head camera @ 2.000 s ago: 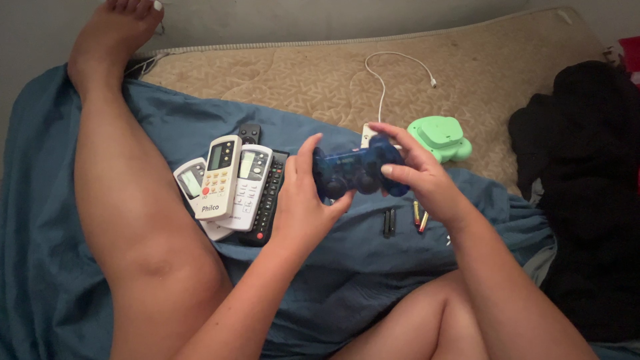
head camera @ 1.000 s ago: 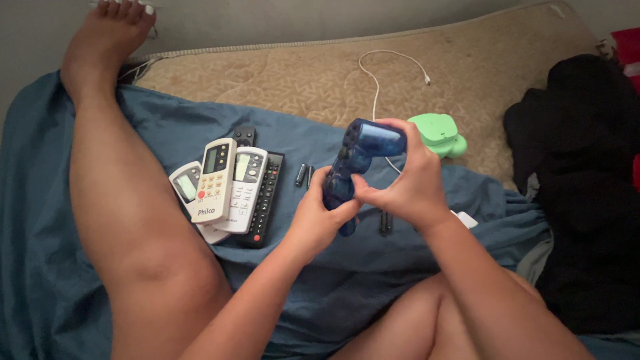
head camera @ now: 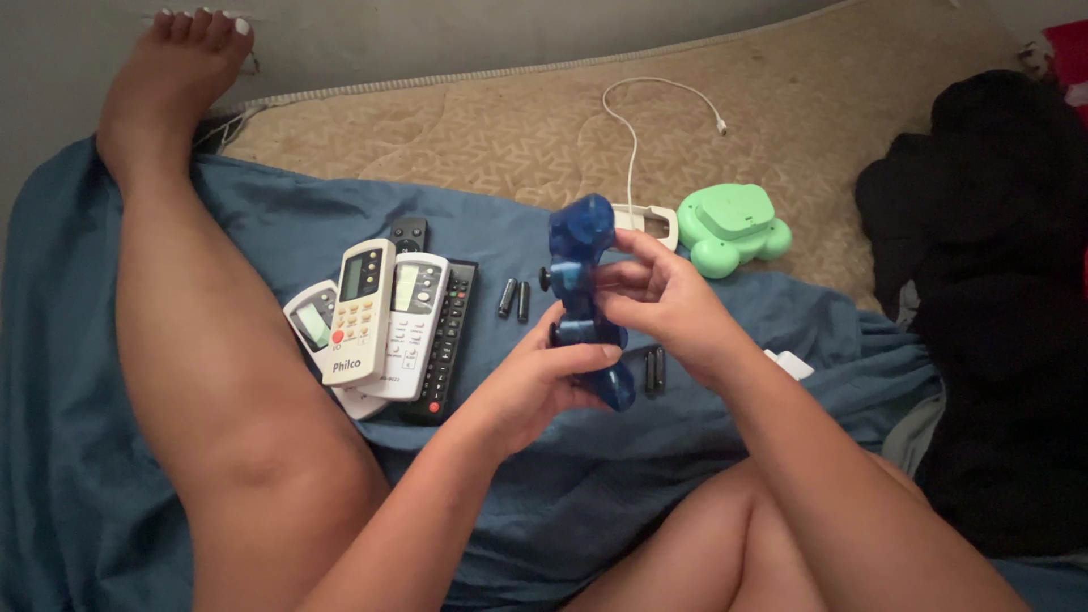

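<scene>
A translucent blue game controller (head camera: 586,289) is held on end, its thumbsticks facing left. My left hand (head camera: 540,382) grips its lower part, the thumb across the near grip. At the upper right side of the controller, my right hand (head camera: 659,297) has its fingers against the shell. Two dark batteries (head camera: 514,299) lie left of the controller on the blue sheet, and two more batteries (head camera: 654,370) lie just right of it. Behind my right hand is a white plastic object (head camera: 661,223), partly hidden, beside a light green device (head camera: 735,225).
Several remote controls (head camera: 364,314) lie overlapping at the left, beside my bent leg (head camera: 246,382). A white cable (head camera: 633,127) curls over the bare beige mattress (head camera: 476,127). Black cloth (head camera: 1003,297) is heaped at the right. A small white object (head camera: 790,364) lies near my right forearm.
The controller was held level two seconds ago, with a hand at each end; it has since been turned on end. My left hand is now at its lower part and my right hand at its upper side.
</scene>
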